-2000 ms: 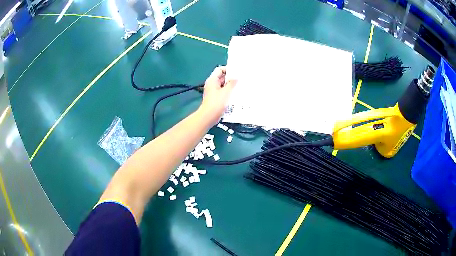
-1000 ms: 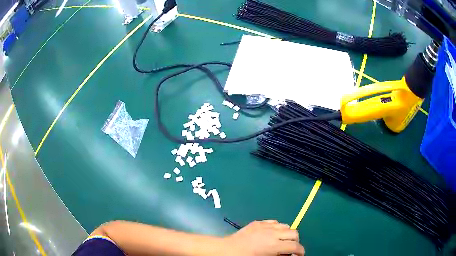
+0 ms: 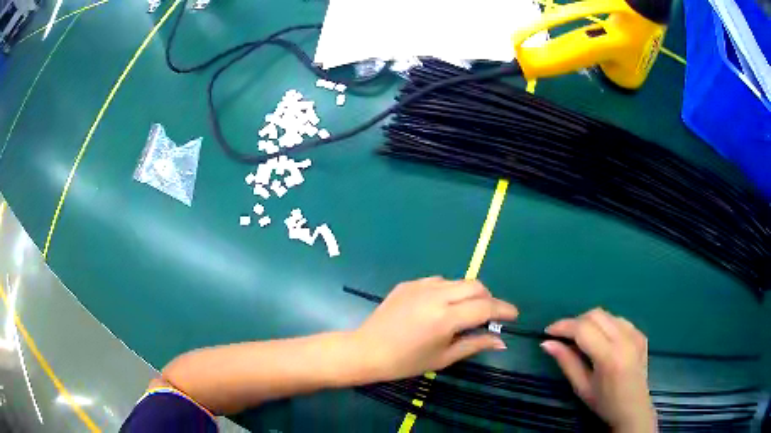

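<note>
My left hand (image 3: 435, 331) is closed around a thin black cable (image 3: 359, 293) whose end sticks out at its left. A small white marker (image 3: 494, 326) sits on the cable at my left fingertips. My right hand (image 3: 602, 359) pinches the same cable a little to the right; the cable runs on to the right beyond it. Several spaced black cables (image 3: 702, 406) lie nearest me, partly hidden under both hands. A scattered pile of white markers (image 3: 292, 118) lies on the green bench (image 3: 406, 228) at left.
A thick black cable bundle (image 3: 583, 152) crosses the right side. A yellow heat gun (image 3: 592, 38) lies behind it, its black cord (image 3: 215, 110) looping left around the pile. A white sheet (image 3: 423, 30), a clear bag (image 3: 172, 163) and a blue bin (image 3: 727, 93) are also there.
The view has tilted down, so the bench things sit higher. My left hand left the white sheet and came to the near cables. My right hand has come into view, holding the cable.
</note>
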